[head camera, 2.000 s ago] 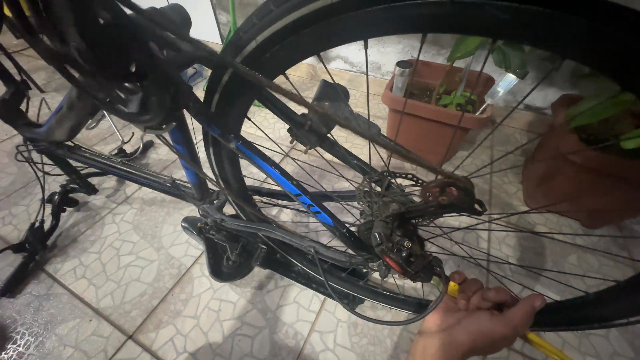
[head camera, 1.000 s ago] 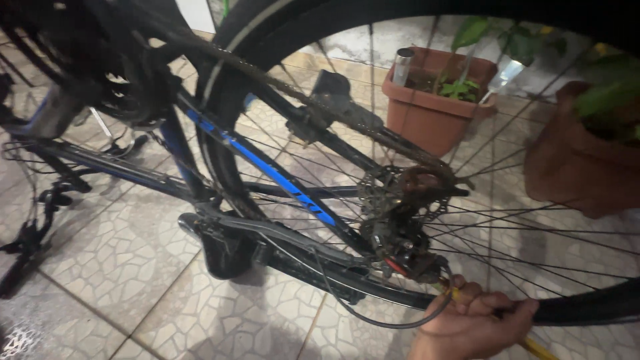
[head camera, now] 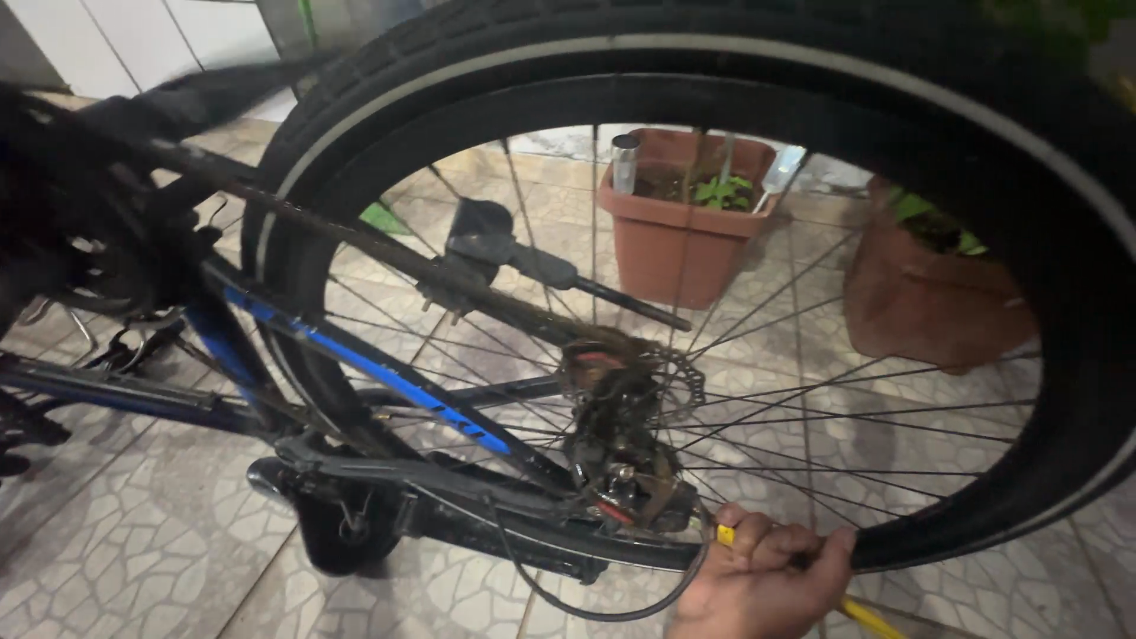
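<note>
A black and blue bicycle frame extends from the left to the hub of the rear wheel. At lower right my right hand is closed around a thin yellow tool, whose kind I cannot tell. Its near part sticks out below my thumb and a yellow bit shows by my fingertips, close to the rear derailleur. The black derailleur cable loops down to the left of the hand. A chain runs to the sprockets, beside a disc brake rotor. My left hand is not in view.
Behind the spokes stand a square terracotta-coloured planter with a small plant and a second planter to its right. The bicycle's saddle is low, near the patterned tile floor. A kickstand-like black part reaches through behind the wheel.
The view has shifted, and more of the wheel's upper rim shows. My right hand stays by the derailleur with the yellow tool in it.
</note>
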